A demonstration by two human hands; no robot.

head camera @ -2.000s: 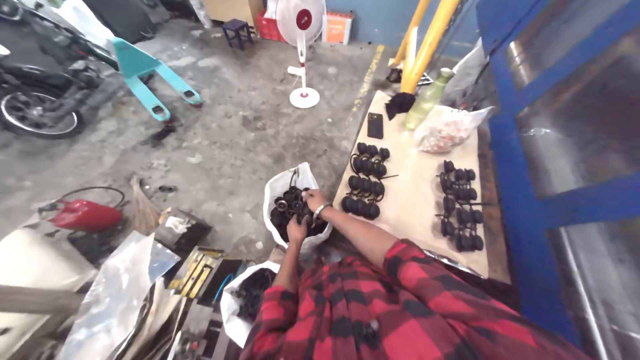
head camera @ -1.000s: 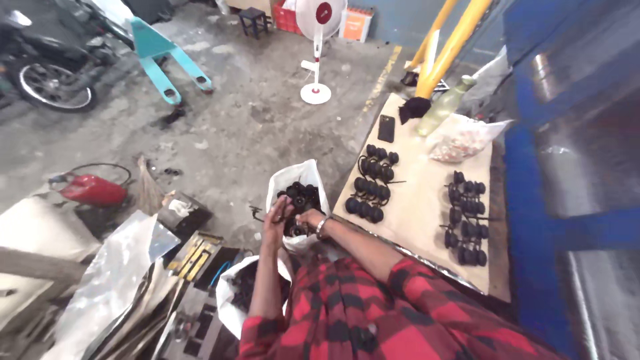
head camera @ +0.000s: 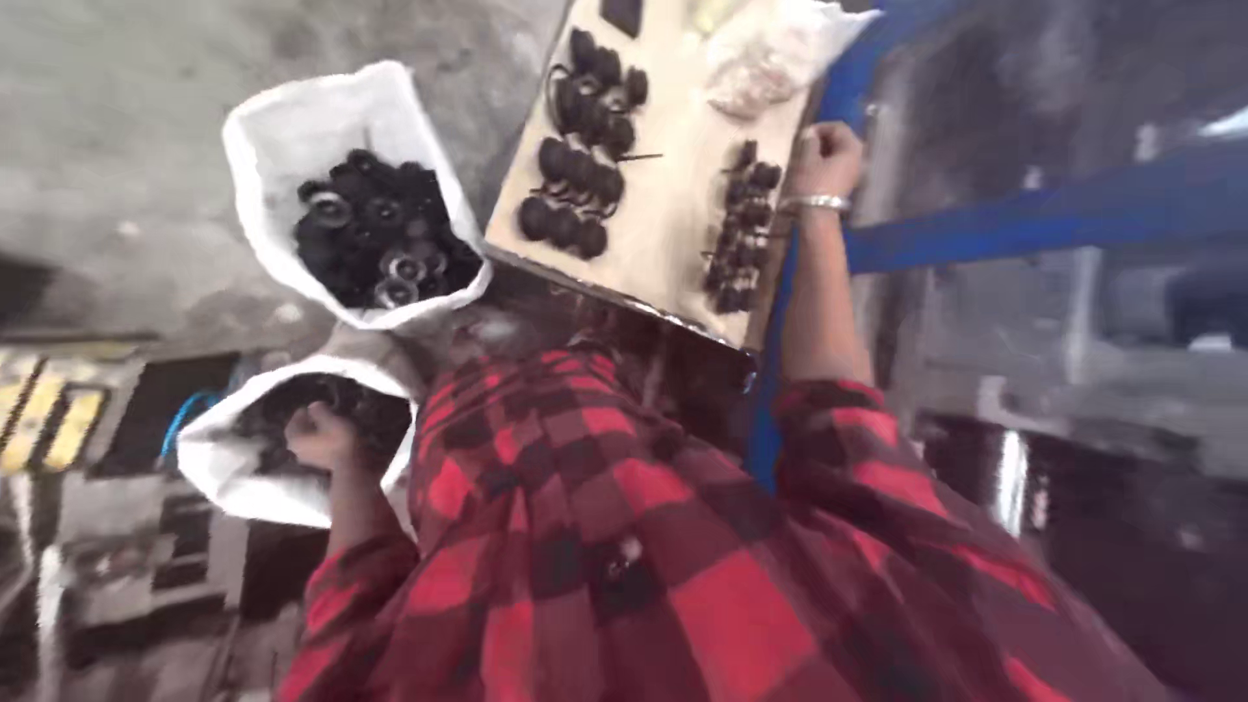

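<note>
My left hand is at the mouth of the lower white sack, over the dark parts inside; whether it grips one is not clear. My right hand, with a bracelet at the wrist, is beside the table's right edge, its fingers curled; blur hides whether anything is in it. Just left of it on the table lies a column of black roller-like parts. More black parts lie in rows on the table's left side. The upper white sack holds many black round parts, some with ring-shaped ends.
The light-topped table also bears a clear plastic bag of small pieces and a dark flat object. A blue metal frame runs along the right. Yellow pieces and other items lie at the lower left.
Both hands have left the upper sack: the left is now at the lower sack, the right by the table's right edge. The view has tilted down strongly.
</note>
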